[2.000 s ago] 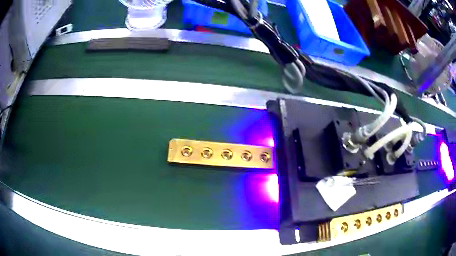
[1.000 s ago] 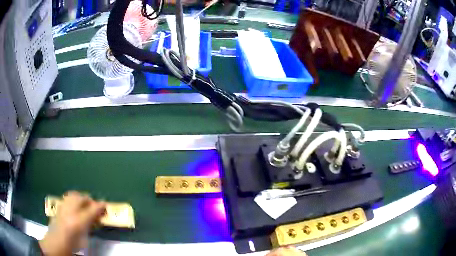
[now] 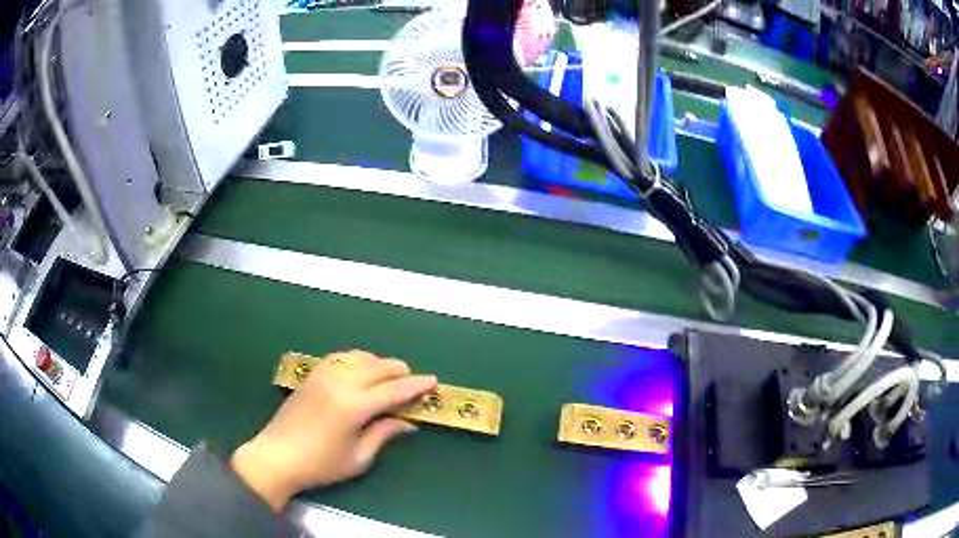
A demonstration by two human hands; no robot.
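Observation:
My left hand lies over a gold fixture bar on the green belt, its fingers and thumb on the bar. The hand hides the bar's middle; round parts show in holes at both ends. A second gold fixture bar lies to the right, its far end hidden under the black UV lamp unit, with violet glow on the belt at the lamp's left edge. My right hand is not in view.
White paper and a thin silver tool lie on the lamp unit. Cables hang over it. A gold bar shows at the bottom edge. Behind are a white fan and blue bins. A white cabinet stands left.
The view has turned left. My left hand and its bar have moved back from the front rail, nearly in line with the second bar, which is further under the lamp. My right hand's edge has left view.

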